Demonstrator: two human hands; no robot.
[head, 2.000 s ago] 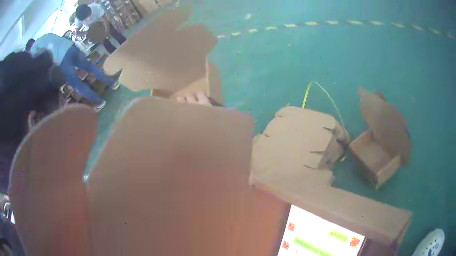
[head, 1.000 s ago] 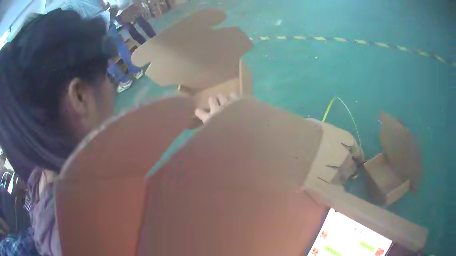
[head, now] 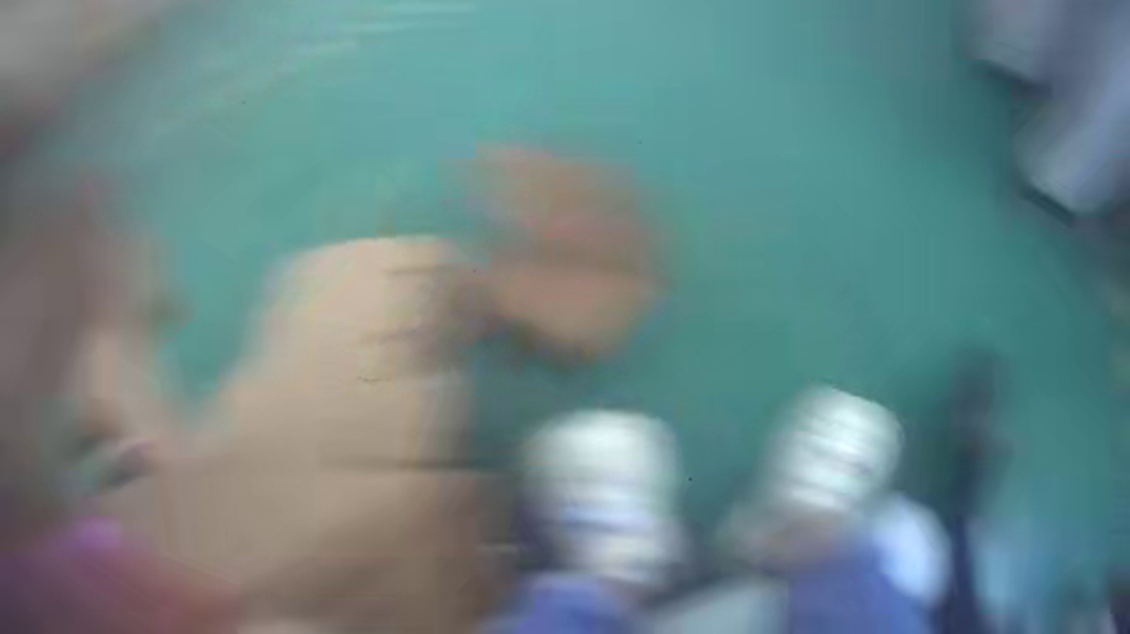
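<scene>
The view is heavily blurred. Tan flat box blanks lie on the green floor left of centre, with darker notched edges on their right side. A small brown box sits on the floor just right of them, its shape smeared. Neither of my hands can be made out. The held box and the phone are not visible.
A blurred arm and a pink-purple patch of clothing are at the left; whose they are is unclear. Two white shoes with blue trouser legs are at the bottom. Pale blurred shapes are at the upper right.
The view has swung right and down. The large held box, the phone and the neighbour's head have left the picture; the blanks and floor box now appear further left, and shoes show below.
</scene>
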